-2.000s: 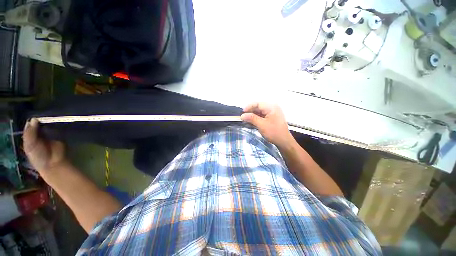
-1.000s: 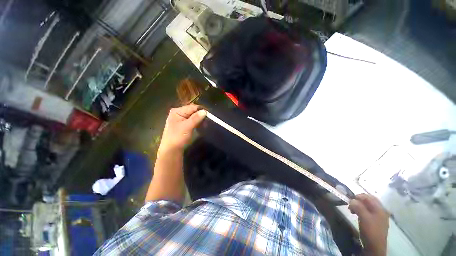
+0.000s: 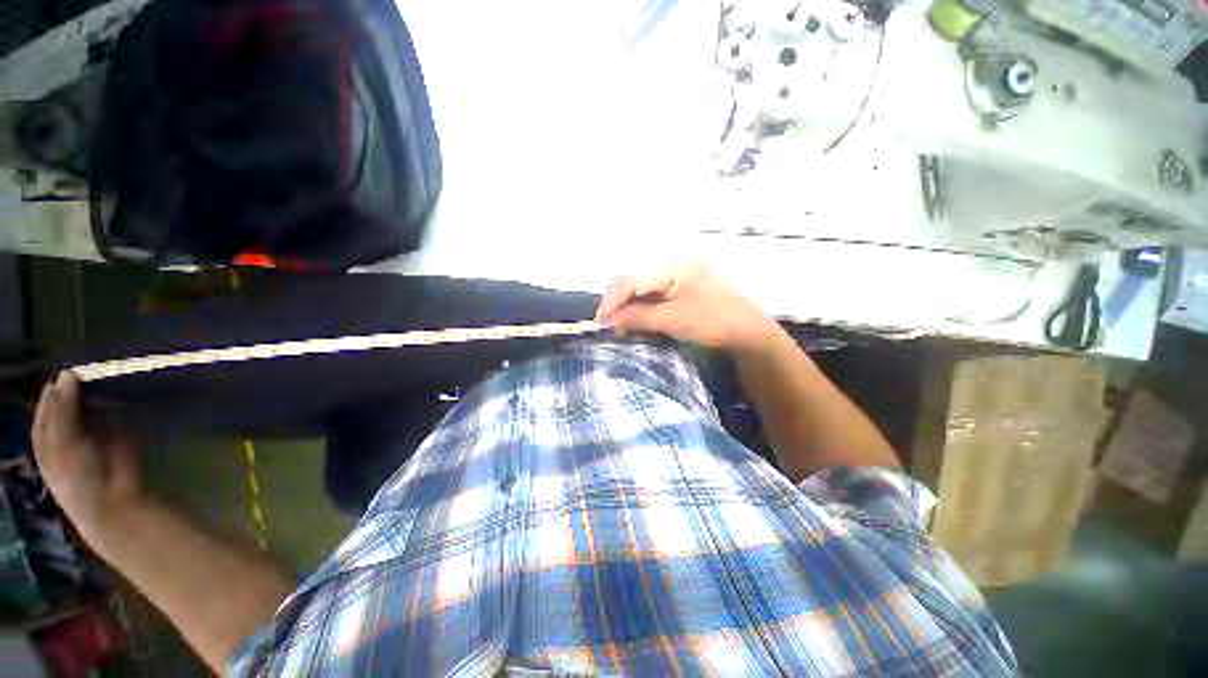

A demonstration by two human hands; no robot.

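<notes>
A black garment [image 3: 265,311] is spread crosswise in front of my body, below the table edge. A narrow cream tape measure [image 3: 331,346] lies stretched along it, almost straight. My left hand [image 3: 86,457] pinches the tape's far end and the cloth at the left edge of the view. My right hand [image 3: 682,307] pinches the tape's other end near my shirt, at the table's front edge. A small white mark, perhaps a label, shows on the cloth below the tape. The fingertips' exact hold on the cloth is blurred.
A black garment pile [image 3: 258,133] covers a red bin [image 3: 252,261], of which a small part shows. A white sewing machine [image 3: 1060,146] stands on the white table [image 3: 570,146] at right. Scissors [image 3: 1073,311] lie at the table's right edge. A brown cardboard piece [image 3: 1020,464] is below.
The view swung left and back again. Both hands still hold the tape along the garment; the tape now slopes slightly down towards my left hand.
</notes>
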